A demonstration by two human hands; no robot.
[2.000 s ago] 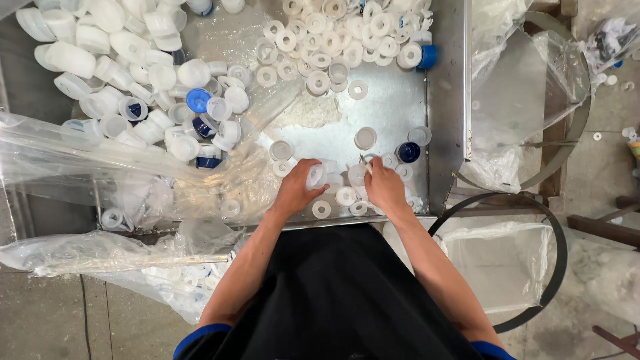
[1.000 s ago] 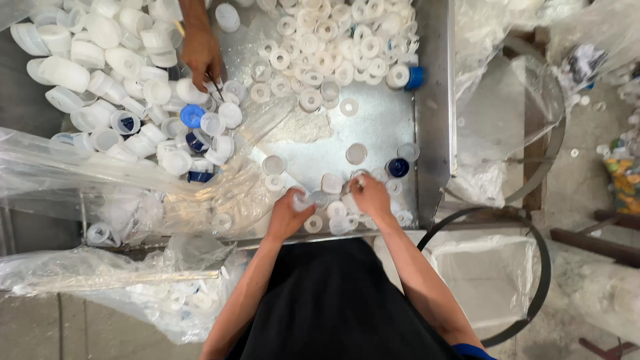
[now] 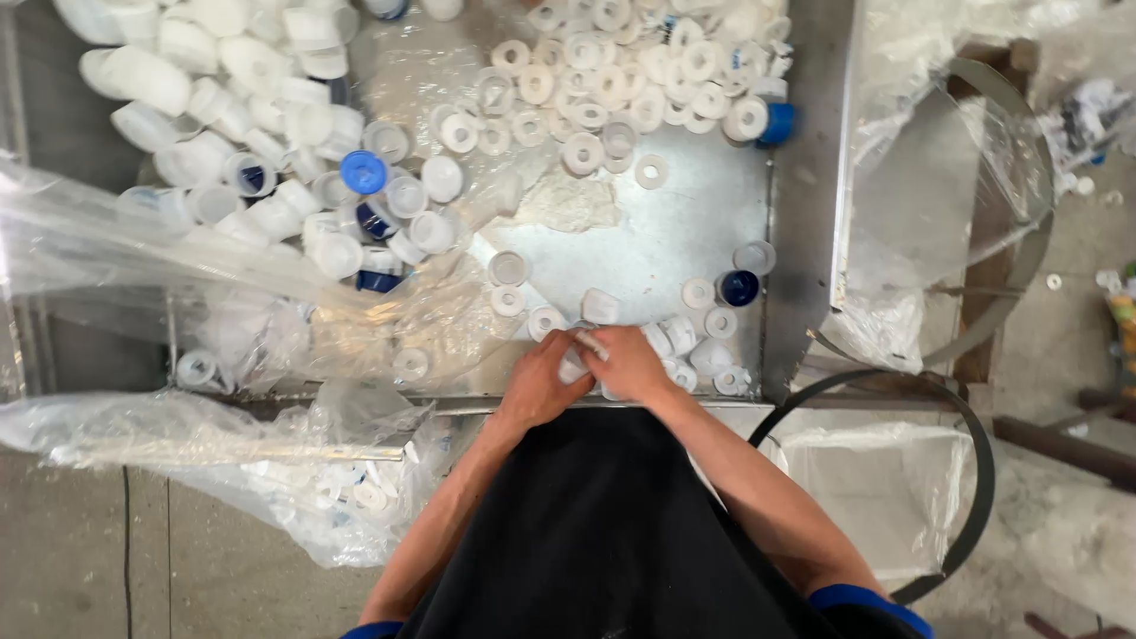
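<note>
Near the front edge of a metal tray, my left hand (image 3: 543, 380) is closed around a white plastic cap (image 3: 572, 365). My right hand (image 3: 625, 362) meets it from the right, its fingers on a slim whitish object (image 3: 592, 344) pressed at the cap; what that object is I cannot tell. A loose white cap (image 3: 601, 306) lies just beyond my fingers. White rings (image 3: 545, 323) rest left of my hands, and several white caps (image 3: 681, 335) lie to their right. A dark blue cap (image 3: 738, 288) sits near the right wall.
A large pile of white caps (image 3: 209, 106) fills the back left, with a bright blue cap (image 3: 363, 172) on it. White rings (image 3: 610, 84) are heaped at the back. Clear plastic sheeting (image 3: 213, 266) covers the left side. Hoops holding bags (image 3: 874, 493) stand right of the metal wall (image 3: 803, 204).
My hands, apart two seconds ago, have come together at the cap. Another person's hand, over the cap pile one second ago, is out of view.
</note>
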